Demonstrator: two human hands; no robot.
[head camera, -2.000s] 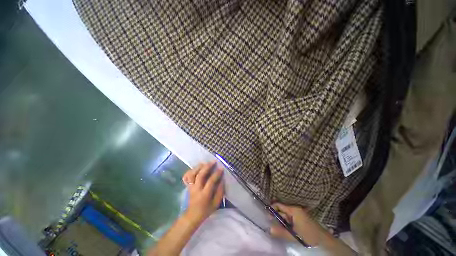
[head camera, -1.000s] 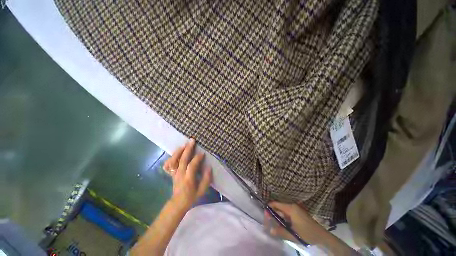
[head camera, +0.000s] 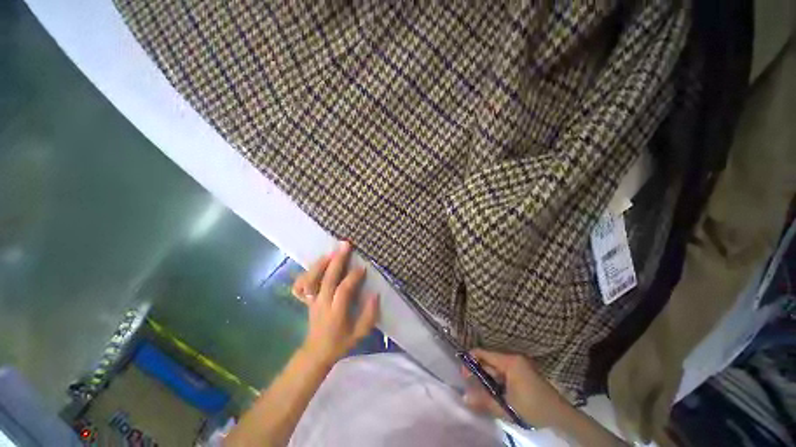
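The checked cloth (head camera: 349, 122) lies over the white table (head camera: 166, 122), its raw edge running along the table edge. My right hand (head camera: 502, 384) holds the long shears (head camera: 484, 381) by the handles at bottom centre. The blades lie along the cloth's edge; whether they are parted I cannot tell. My left hand (head camera: 336, 292) rests at the table edge, one fingertip touching the cloth edge near the blade tips, its other fingers apart. A white printed tag (head camera: 613, 259) and a cream tag (head camera: 635, 185) lie on the cloth at right.
A dark band (head camera: 698, 175) borders the check, with tan coat cloth (head camera: 742, 218) beyond it. Dark items (head camera: 742, 393) show at bottom right. A blue-edged box (head camera: 179, 375) stands on the green floor (head camera: 105, 209) at lower left, beside a yellow line.
Since two seconds ago my left hand has moved up and left along the cloth edge, a fingertip now at it. The shears stay in my right hand. The view has shifted slightly.
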